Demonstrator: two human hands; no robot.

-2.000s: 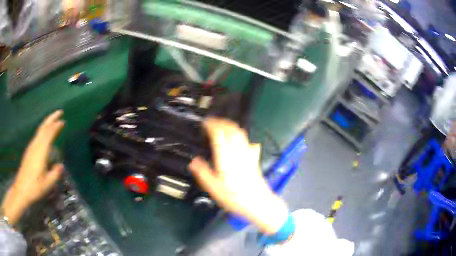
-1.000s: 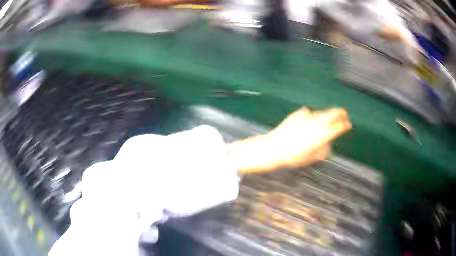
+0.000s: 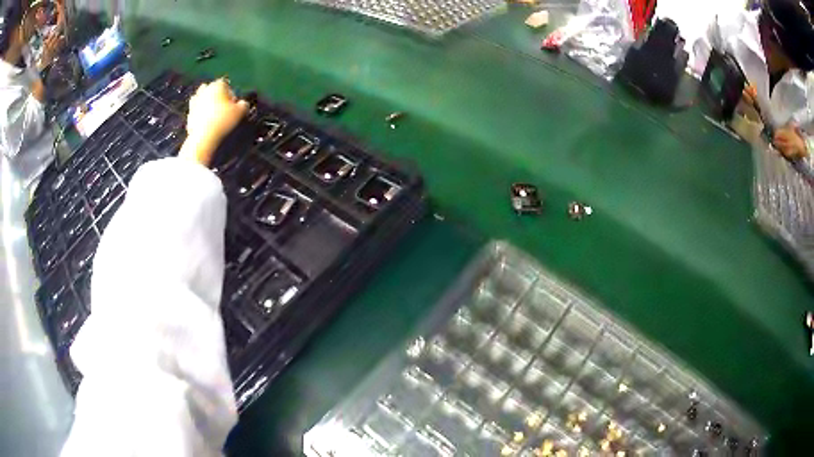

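My left hand [image 3: 214, 116], in a white sleeve, reaches over the far edge of the black blister tray [image 3: 321, 245] at left. Its fingers are bent together. A small dark thing shows by the fingertips, but I cannot tell if it is held or lies in a pocket. Black square housings [image 3: 379, 191] with metallic bits sit in several pockets; one near-side pocket is empty. The clear blister tray [image 3: 527, 312] lies at lower right, with gold-cream small parts [image 3: 544, 437] and dark round parts [image 3: 714, 428] in it. My right hand is out of the picture.
On the green bench [image 3: 446, 116] lie a loose housing [image 3: 525, 198], a small metallic part [image 3: 578, 210] beside it, and another dark housing [image 3: 331, 103] behind the black tray. Another clear tray [image 3: 411, 11] is at the far edge. White-sleeved people are at both upper corners.
The view has swung left from the black fixture to the trays. My left hand has moved from above the clear tray to the black tray's far side. My right hand has left the view.
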